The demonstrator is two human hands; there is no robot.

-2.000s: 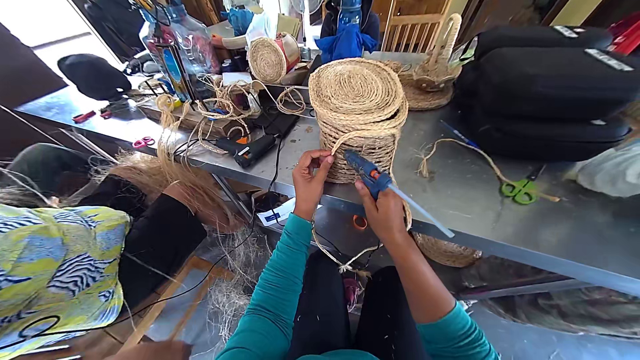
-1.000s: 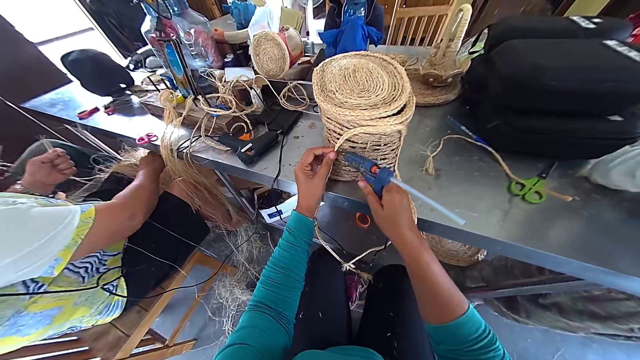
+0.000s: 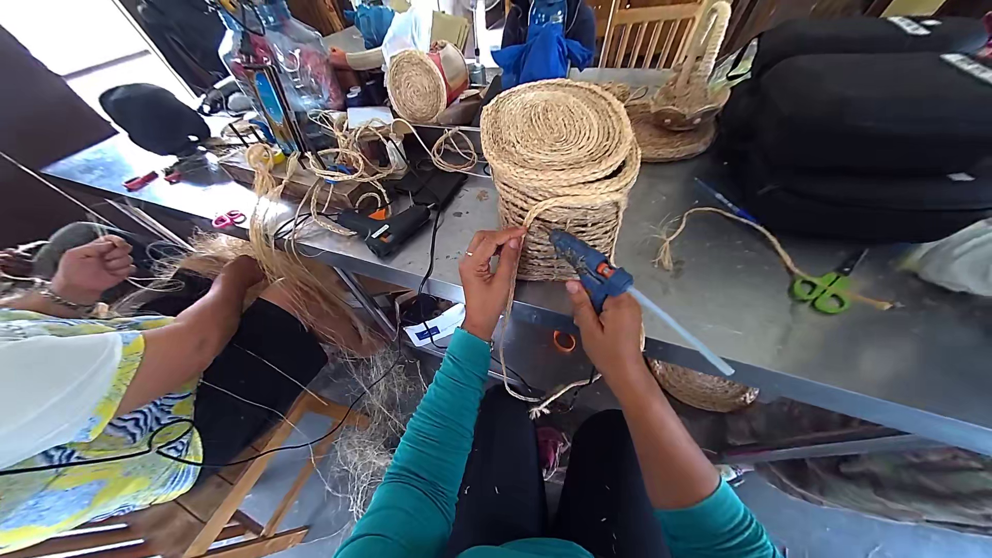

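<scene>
A round basket of coiled natural-fiber rope point(image 3: 558, 128) stands at the table's front edge, its spiral lid on top. My left hand point(image 3: 490, 275) pinches a thin braided fiber cord point(image 3: 573, 200) at the basket's front left; the cord curves over the side and its loose end hangs below the table edge. My right hand point(image 3: 608, 318) holds a blue hot glue gun point(image 3: 590, 270), its nozzle close to the woven side, right of my left fingertips. Whether the nozzle touches the basket is unclear. A translucent glue stick point(image 3: 682, 332) sticks out of the gun's back.
Green-handled scissors point(image 3: 821, 293) and a cord piece lie on the metal table point(image 3: 713, 271) at right, before black bags point(image 3: 868, 139). A black glue gun point(image 3: 391, 231) and rope loops are at left. A co-worker point(image 3: 101, 387) sits at far left with loose fibers point(image 3: 298, 287).
The co-worker's hands have come into view at left, one raised and one at the fibers. My hands have stayed near the basket's front with the cord and the glue gun.
</scene>
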